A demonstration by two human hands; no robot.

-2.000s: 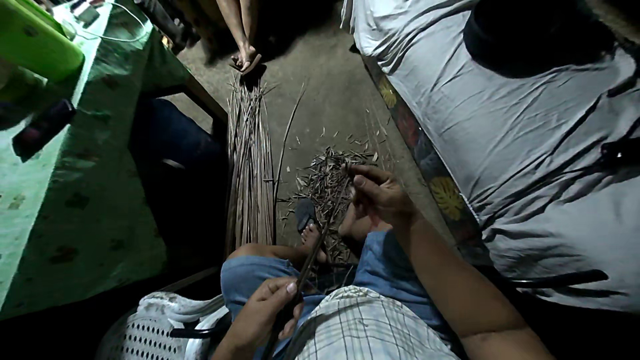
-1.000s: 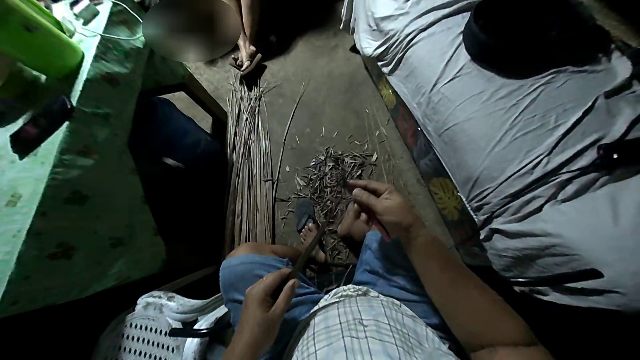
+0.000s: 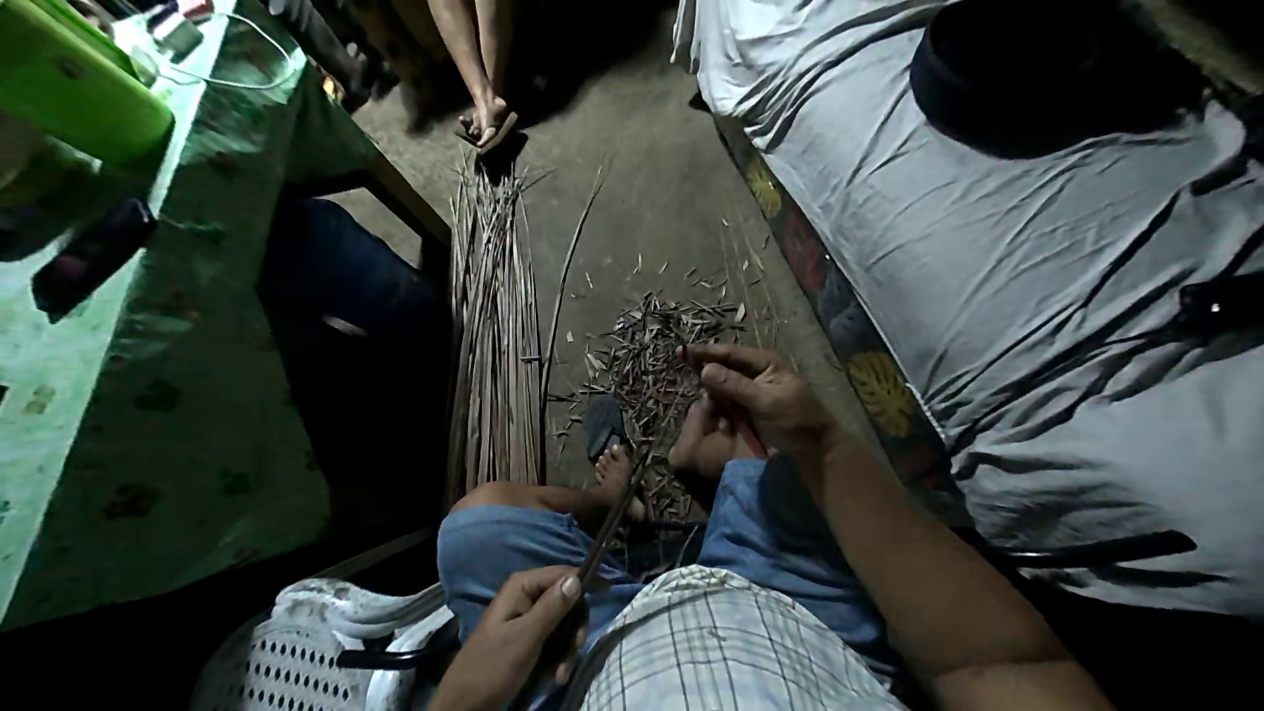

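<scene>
My left hand (image 3: 538,617) is closed around a long, thin, dark strip (image 3: 617,513), which looks like dried plant stalk and slants up and to the right above my lap. Up at the right, the fingers of my right hand (image 3: 755,390) pinch something small and dark near the strip's far end; a red piece (image 3: 752,439), perhaps a handle, shows below that palm. Beneath my hands a heap of short dried cuttings (image 3: 657,346) covers the floor around my feet. Long dry stalks (image 3: 497,346) lie in a bundle to the left of the heap, with a single stalk (image 3: 570,267) beside it.
At the left is a table with a green patterned cloth (image 3: 207,395), bearing a green container (image 3: 84,79) and a dark phone-like object (image 3: 94,259). A bed with a grey sheet (image 3: 889,217) borders the right. Another person's feet (image 3: 486,120) rest beyond the bundle. A white plastic chair (image 3: 316,652) is at lower left.
The strip in my left hand reaches farther toward my right hand than one second ago. The other person's blurred head, at the top one second ago, is out of view.
</scene>
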